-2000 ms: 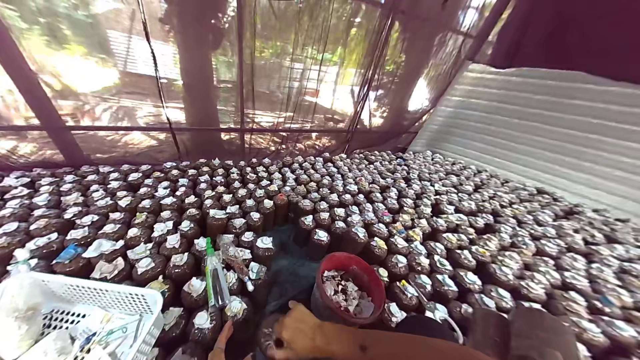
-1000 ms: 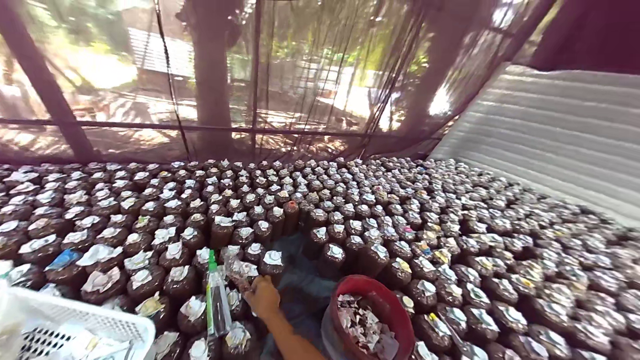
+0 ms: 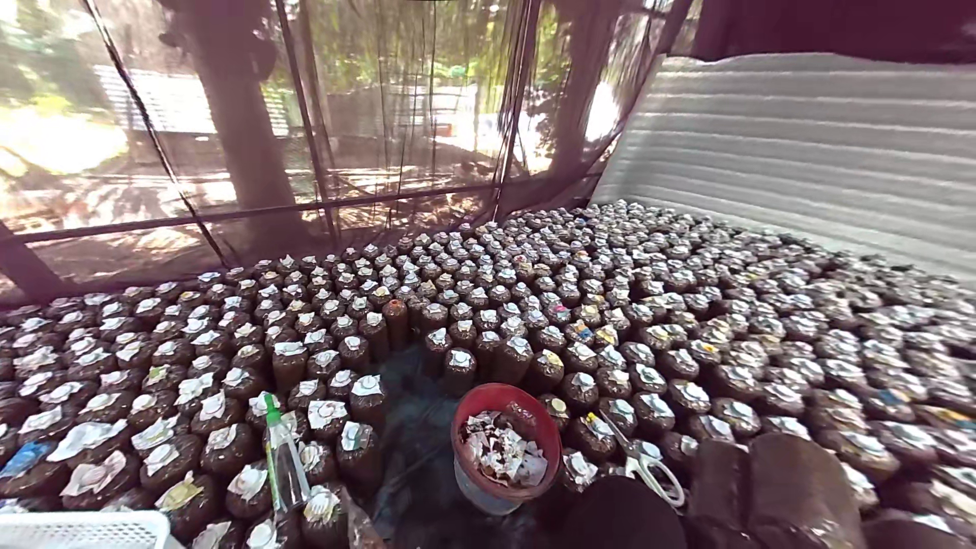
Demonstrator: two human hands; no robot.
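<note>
Neither of my hands shows in the head view now. A red bucket (image 3: 507, 446) holding torn paper scraps stands low in the middle, on a dark sheet (image 3: 415, 427). Left of it, a clear plastic bottle with a green nozzle (image 3: 284, 461) rests upright among filled brown bags (image 3: 362, 457) topped with paper pieces. White-handled scissors (image 3: 648, 469) lie on bags to the right of the bucket. Part of a clear plastic bag (image 3: 358, 522) shows at the bottom edge, left of the bucket.
Rows of capped bags surround the dark sheet and reach the mesh wall (image 3: 396, 152) and the white ribbed sheet (image 3: 778, 152). A white plastic basket (image 3: 84, 526) is at the lower left. Two larger brown bags (image 3: 801, 488) lie at the lower right.
One second ago a hand reached to the bags beside the green-nozzled bottle; two seconds ago both hands were low by the bucket. Both are now out of view. The view has shifted.
</note>
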